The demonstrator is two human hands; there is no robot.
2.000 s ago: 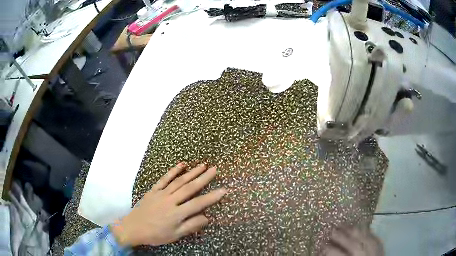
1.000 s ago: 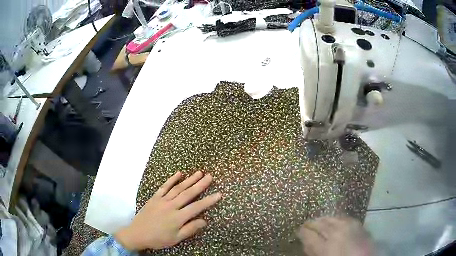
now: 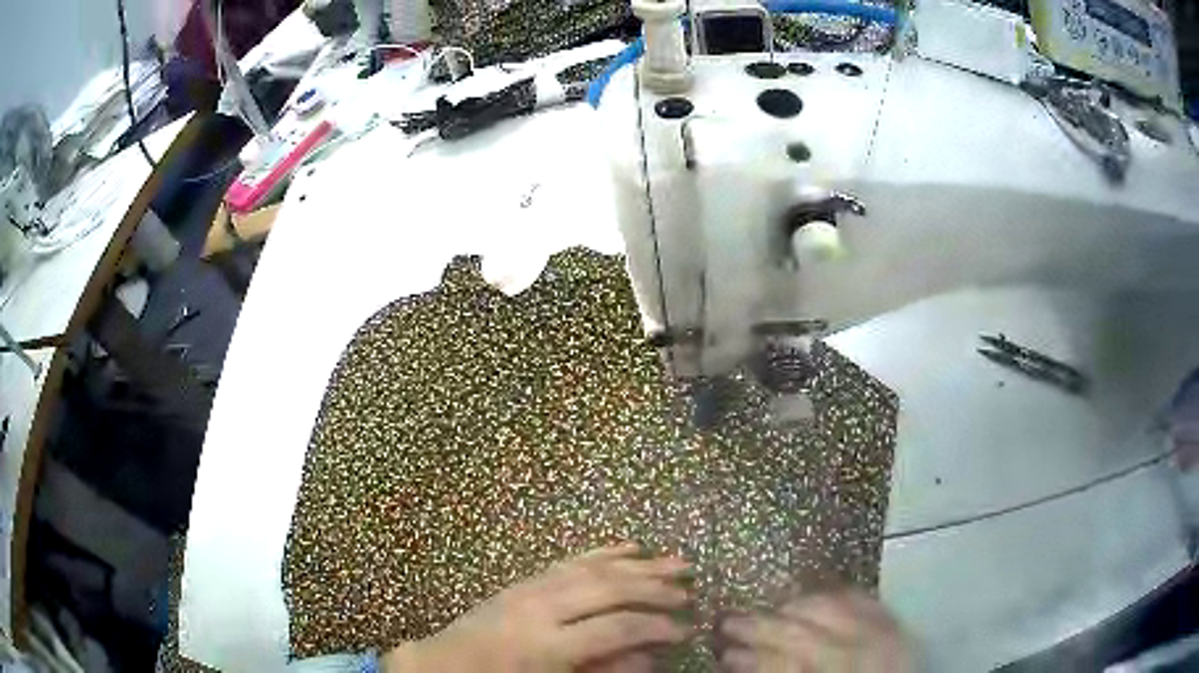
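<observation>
The dark garment panel with small tan-gold print lies flat on the white table, its right part under the machine head. The needle area is blurred. My left hand lies palm down on the panel near the bottom edge, fingers pointing right. My right hand is beside it at the bottom edge, blurred and partly cut off. Its fingertips rest on or close to the cloth; whether they pinch it cannot be told.
Black thread snips lie right of the needle. Bundled dark trims lie at the table's far edge, near a pink-red power strip. A blue tube curves behind the head. Another table stands at the left.
The view has turned right, so the machine appears further left. My left hand has moved right and nearer across the panel, close to my right hand. The snips stay on the table.
</observation>
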